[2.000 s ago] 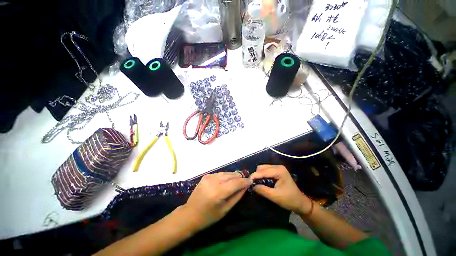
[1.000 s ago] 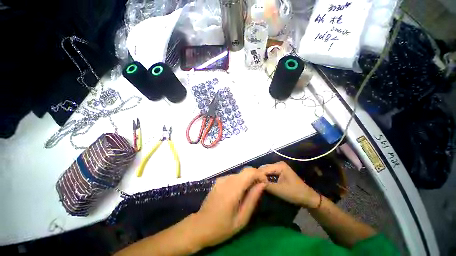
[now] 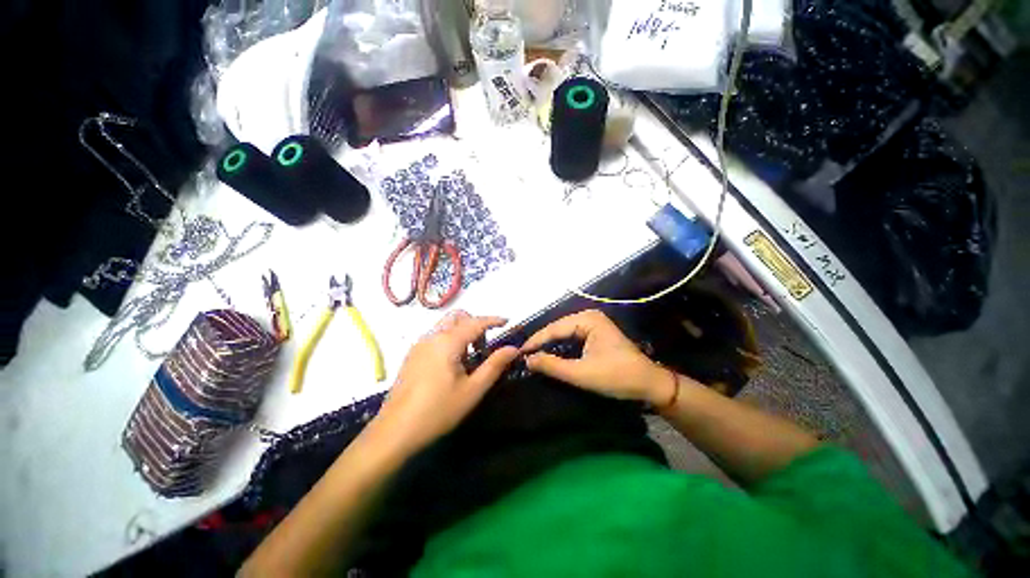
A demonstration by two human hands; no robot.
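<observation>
My left hand (image 3: pixel 446 367) and my right hand (image 3: pixel 593 359) meet at the table's front edge, fingertips close together. Both pinch the dark beaded trim (image 3: pixel 328 429) on the edge of the black fabric (image 3: pixel 497 452), which hangs over my lap. The trim runs left along the table edge to the striped cushion (image 3: pixel 201 401). A needle or thread is too fine to see. Red-handled scissors (image 3: pixel 426 265) lie on rows of small shiny stones (image 3: pixel 486 237). Open yellow-handled pliers (image 3: pixel 339 327) and smaller cutters (image 3: pixel 276 307) lie beside the cushion.
Black thread cones (image 3: pixel 328 181) stand behind, another cone (image 3: pixel 578 130) at right. A silver chain (image 3: pixel 192 254) lies far left. A phone (image 3: pixel 401 111), bottle (image 3: pixel 499 68) and labelled bag (image 3: pixel 666 45) are at the back. A pale cable (image 3: pixel 729 147) loops by a blue object (image 3: pixel 680 231).
The view has shifted, so the table's things sit further left and most sit higher. My left fingers have spread and bent, uncovering the pinch point. Both hands stay at the trim.
</observation>
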